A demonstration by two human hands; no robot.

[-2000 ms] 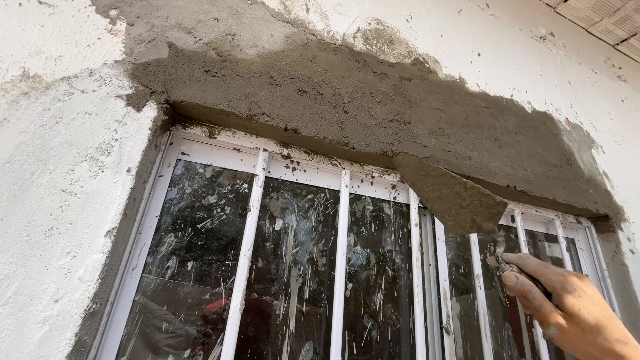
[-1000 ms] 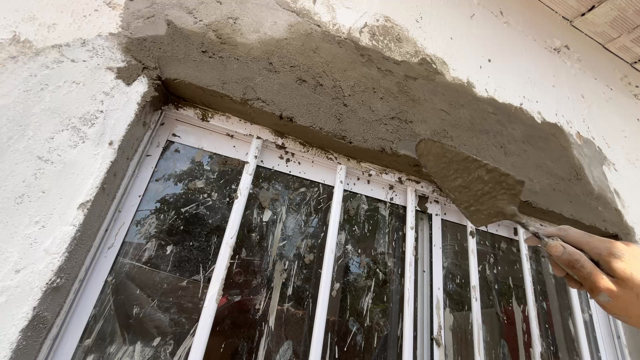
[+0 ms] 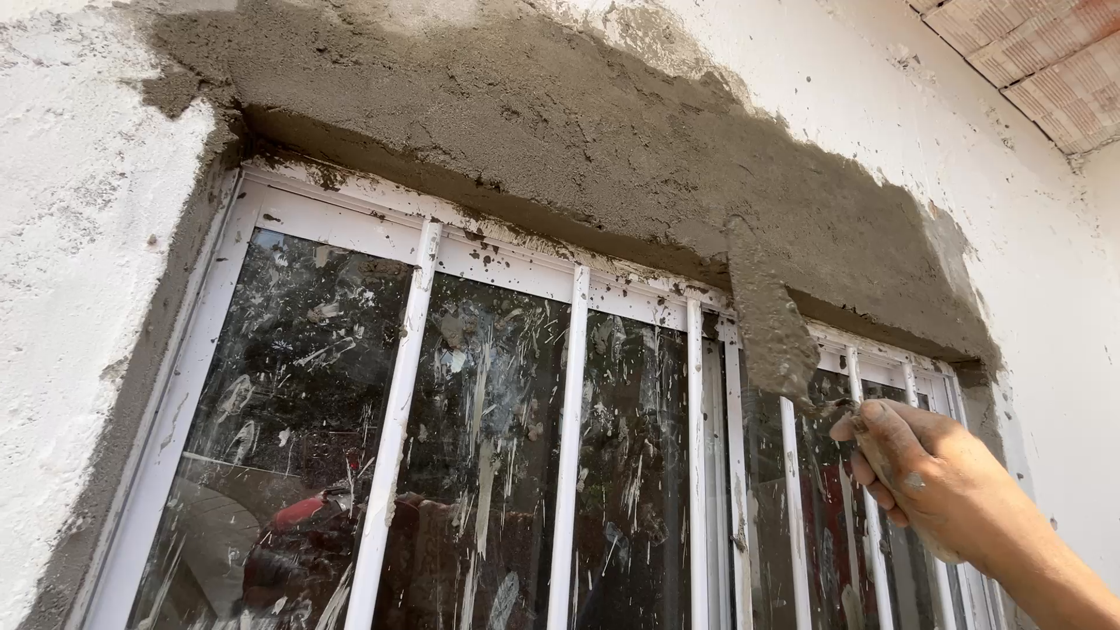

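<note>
My right hand (image 3: 919,477) grips the handle of a mortar-coated trowel (image 3: 770,324) at the lower right. The trowel's blade lies against the lower edge of the wet grey mortar (image 3: 560,131) above the window and hangs partly over the white window frame (image 3: 507,267). Most of the handle is hidden in the hand. Mortar also covers the underside of the lintel and the left reveal (image 3: 144,385). My left hand is out of view.
White vertical bars (image 3: 569,446) stand in front of the splattered window glass (image 3: 297,350). Rough white wall (image 3: 79,219) surrounds the mortar. A ceiling of ribbed clay blocks (image 3: 1041,70) shows at the upper right.
The trowel blade has turned from slanting down to the right to a steeper angle, still at the mortar's lower edge. My right hand sits lower against the window bars, still on the handle.
</note>
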